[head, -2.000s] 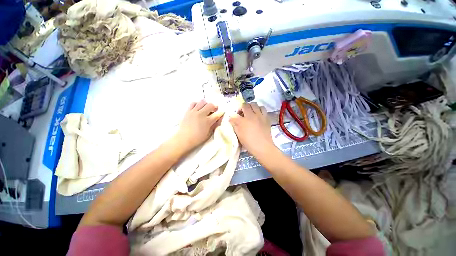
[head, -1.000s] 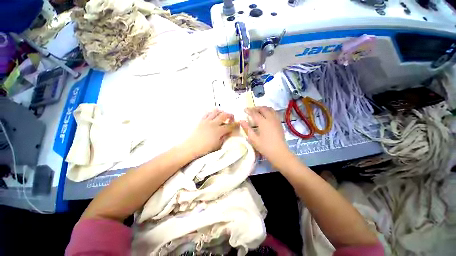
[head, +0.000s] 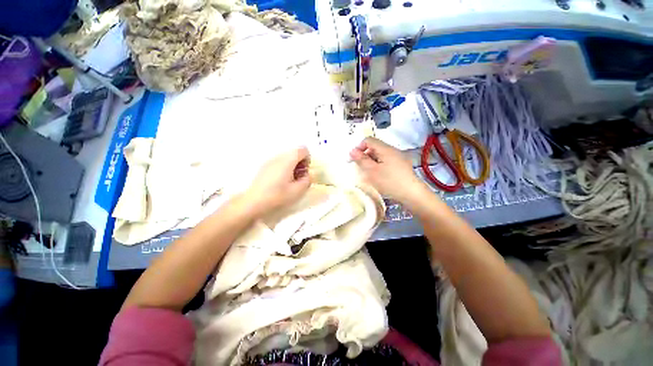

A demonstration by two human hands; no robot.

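A cream garment piece [head: 308, 243] runs from the table's front edge down in wide folds towards my lap. My left hand [head: 285, 175] is curled on its upper edge, left of the needle area. My right hand [head: 379, 166] pinches its edge on the right; the glare hides the exact grip. Both hands are in front of the presser foot [head: 358, 113] of the white JACK sewing machine [head: 429, 53], apart from each other. The fabric between them is overexposed.
Scissors with red and orange handles [head: 458, 161] lie right of the needle. Lavender strips [head: 505, 136] hang behind them, and cream cords [head: 608, 193] lie far right. A ruffled tan bundle [head: 175, 46] is at the back left. A folded cream piece [head: 136, 193] lies at the left table edge.
Both hands have moved back from the needle area and farther apart, drawing the garment edge out with them. The view has shifted, so the machine and table appear farther right.
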